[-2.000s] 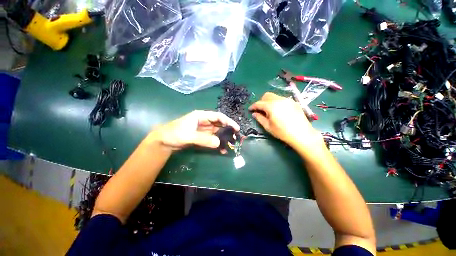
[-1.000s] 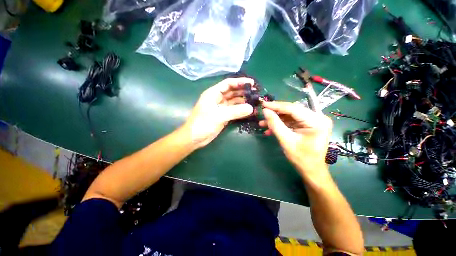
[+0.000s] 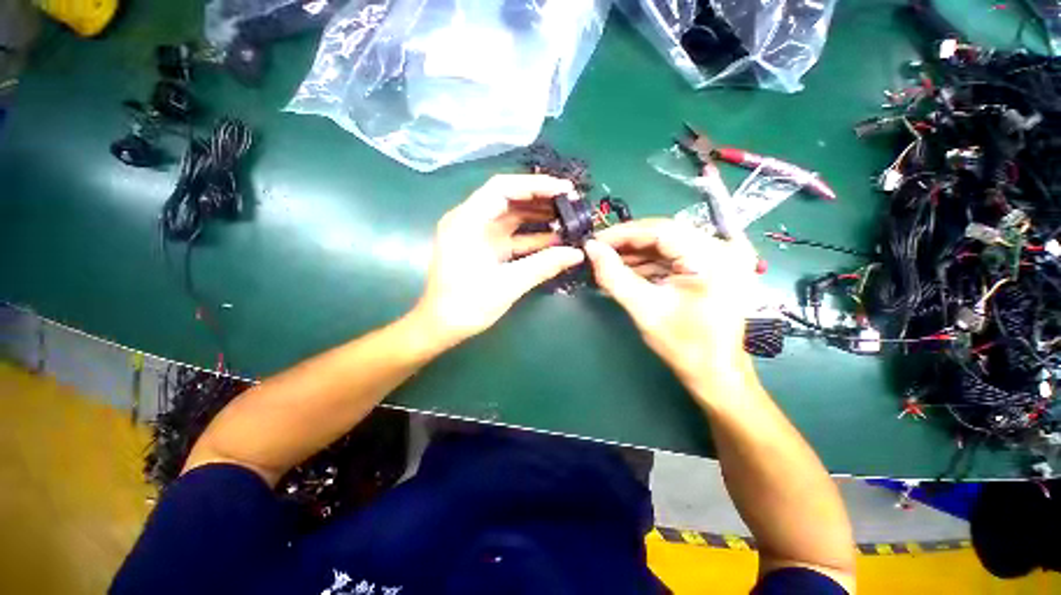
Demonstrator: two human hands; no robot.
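My left hand (image 3: pixel 495 256) holds a small black plastic housing (image 3: pixel 572 219) between thumb and fingers near the bench centre. Thin coloured lead wires (image 3: pixel 604 214) come out of its right side. My right hand (image 3: pixel 669 291) has its thumb and index fingertips together at the housing's lower right edge; whether a small part is between them cannot be told. A loose pile of small black parts (image 3: pixel 559 166) lies behind and under the hands, partly hidden. Red-handled pliers (image 3: pixel 768 170) lie on the green bench right of the hands, with clear film around them.
A large tangled wire harness heap (image 3: pixel 972 244) covers the bench's right side. Clear plastic bags (image 3: pixel 454 81) lie at the far side. Coiled black cable (image 3: pixel 209 180) and black heads (image 3: pixel 137 149) lie at left. A yellow tool (image 3: pixel 79 14) is at far left. Dark harnesses (image 3: pixel 192 436) hang below the edge.
My left hand has moved away from me and rightward with the housing. My right hand has left the small parts pile and come to the housing. The view has shifted slightly.
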